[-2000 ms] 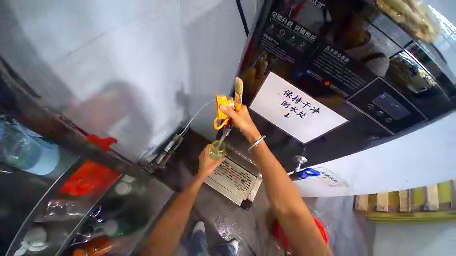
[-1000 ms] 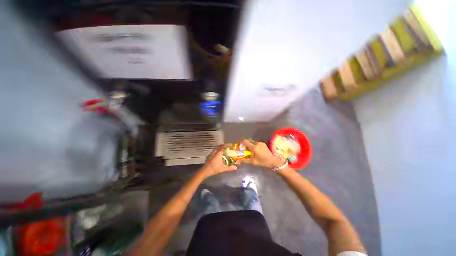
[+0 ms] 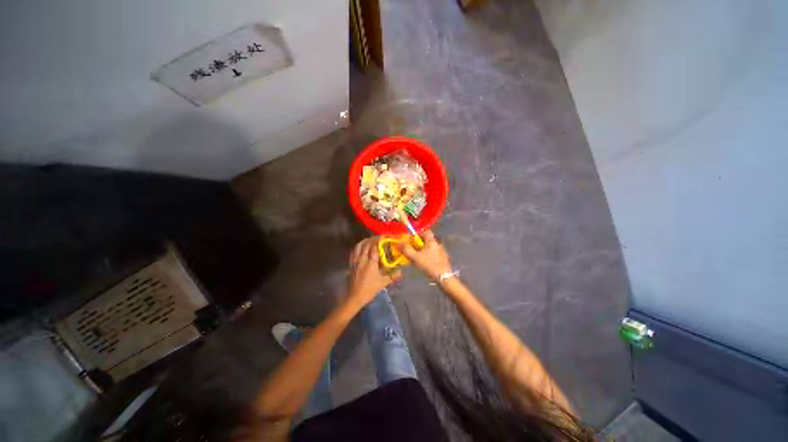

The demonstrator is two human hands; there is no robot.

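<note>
The red bucket [image 3: 441, 192] stands on the floor in front of me, holding pale mixed waste. My right hand [image 3: 430, 257] is at the bucket's near edge and grips the orange-yellow lid [image 3: 390, 252] with its loop. The pale stick-like piece [image 3: 408, 223] projects from that hand over the bucket. My left hand [image 3: 370, 272] is closed beside the lid, touching or nearly touching it. The cup is hidden; I cannot tell whether it is inside my left hand.
The slotted drip tray [image 3: 131, 315] is at the lower left. A white wall with a paper sign [image 3: 226, 65] is at the upper left. A small green item [image 3: 637, 331] lies on the ledge at the right. My legs are below my hands.
My hands have moved from the drip tray to the bucket's near edge, and my view has turned toward the bucket. The stick-like piece now points into the bucket instead of upward.
</note>
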